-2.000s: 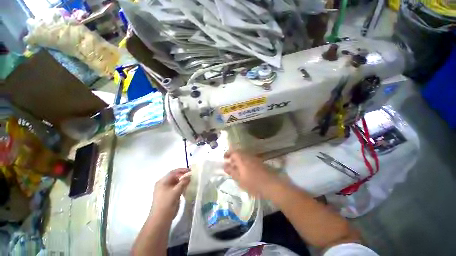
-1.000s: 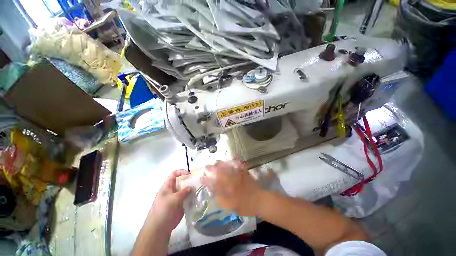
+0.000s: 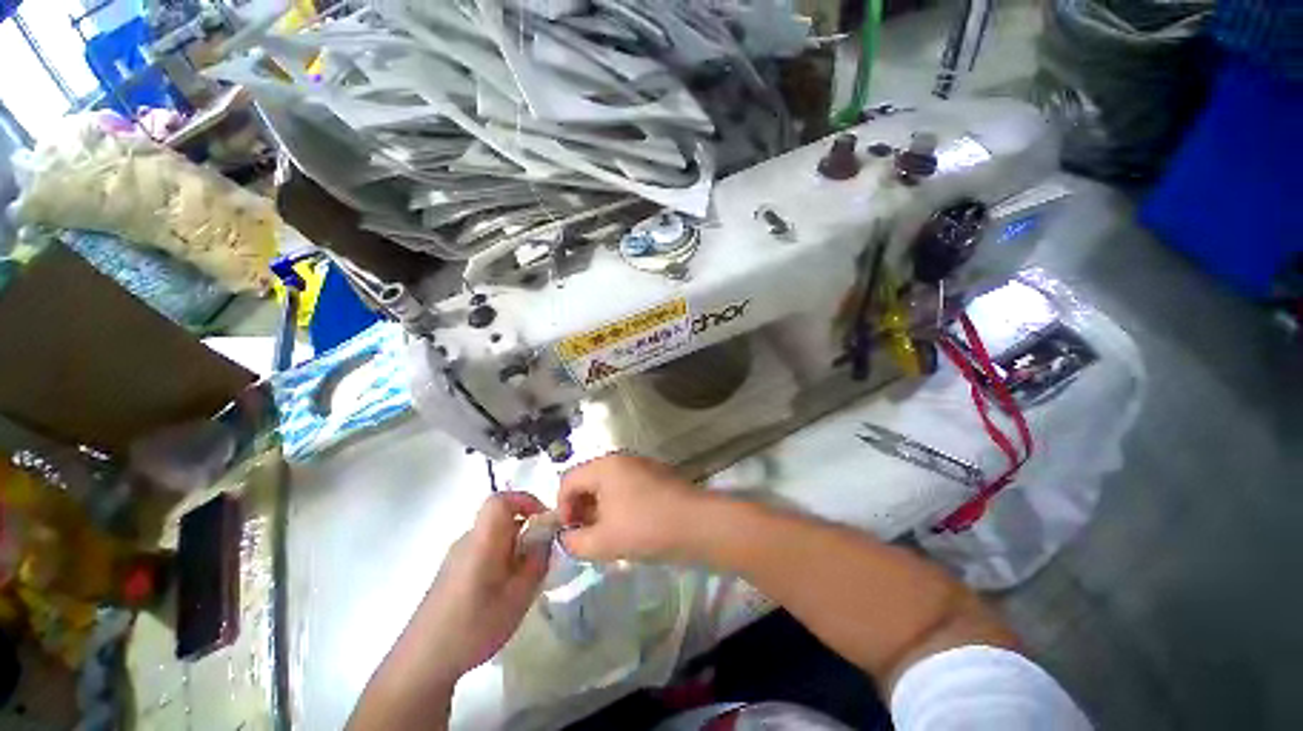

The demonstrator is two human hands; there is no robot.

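Note:
A white piece [image 3: 593, 628] hangs below my hands at the table's front edge; its outline is blurred. My left hand [image 3: 493, 578] pinches an edge of it just in front of the needle area. My right hand [image 3: 622, 510] is beside it, fingertips closed on the same edge and nearly touching the left fingertips. The white sewing machine [image 3: 779, 279] stands behind both hands. Its presser foot area [image 3: 540, 436] is just above my fingertips. Plain whitish pieces [image 3: 700, 386] with a round opening lie under the machine arm.
A striped piece [image 3: 343, 393] lies left of the machine head. A dark phone [image 3: 209, 574] is at the left. Silver snips [image 3: 922, 453] and a red cord [image 3: 993, 429] lie right. Grey-white cut pieces [image 3: 529, 114] are heaped behind the machine. A cardboard box [image 3: 107, 350] is at the far left.
The view has shifted, so the machine appears further left. My right hand has come in close to my left fingertips. The white piece's round opening, plain before, is now folded or blurred.

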